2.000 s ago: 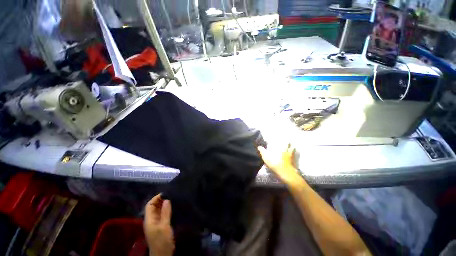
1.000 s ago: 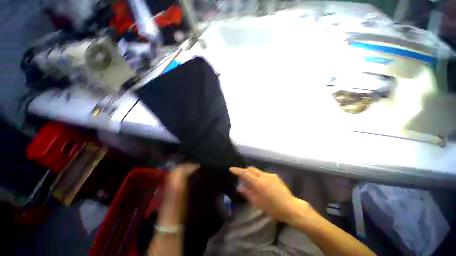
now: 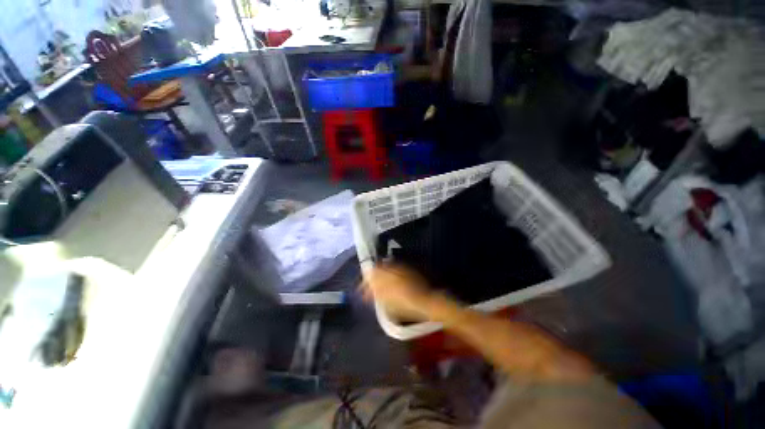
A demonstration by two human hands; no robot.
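A white openwork plastic basket point(image 3: 549, 289) stands to the right of the sewing table, on something red. Black cloth pieces point(image 3: 470, 239) lie inside it. My right hand point(image 3: 398, 293) is at the basket's near left corner, over the rim, with the forearm coming from the lower right. The hand is blurred, and whether its fingers hold anything cannot be told. My left hand is not in view.
The white sewing table point(image 3: 159, 310) with the machine head point(image 3: 92, 201) is at the left. A white plastic bag point(image 3: 314, 239) lies between table and basket. Behind stand a blue crate point(image 3: 352, 88) and a red stool point(image 3: 354, 142). White cloth is piled at the right.
The view has swung right from the table to the basket. My right hand has moved from the black cloth at my lap to the basket. My left hand has left the picture.
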